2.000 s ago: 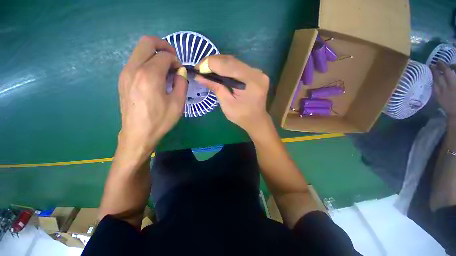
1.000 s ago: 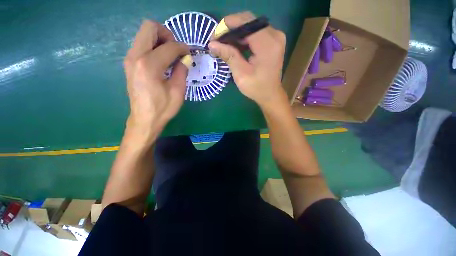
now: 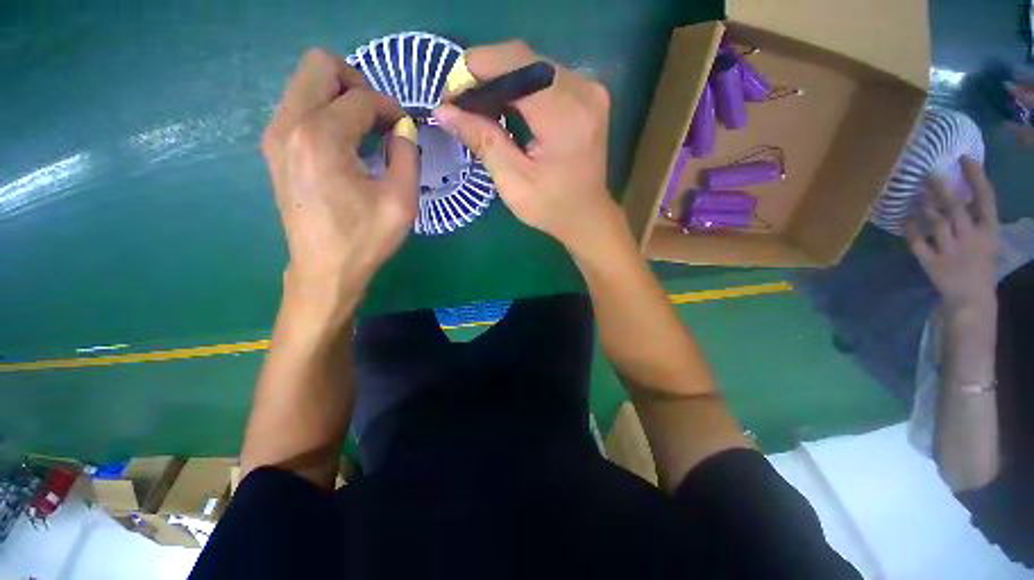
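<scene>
A white round slotted fan housing (image 3: 413,66) lies on the green bench in front of me, with a pale centre recess showing small dark spots. My right hand (image 3: 544,142) grips a slim black tool (image 3: 513,87), its tip over the upper part of the housing's centre. My left hand (image 3: 340,170) is at the housing's left side, thumb and index finger bent together near the tool tip. Whether the left fingers pinch a small part or the housing is hidden. Pale yellow finger cots show on both hands.
An open cardboard box (image 3: 833,170) with several purple wired cells (image 3: 743,173) stands to the right. Beyond it, another person's hand (image 3: 958,232) touches a second white slotted housing (image 3: 932,159). A yellow line (image 3: 731,292) runs along the near side. Cardboard boxes (image 3: 193,482) sit below left.
Since the last frame the whole view has shifted slightly, and the black tool has moved a little left and down. Another person's hand has come onto the housing at the right.
</scene>
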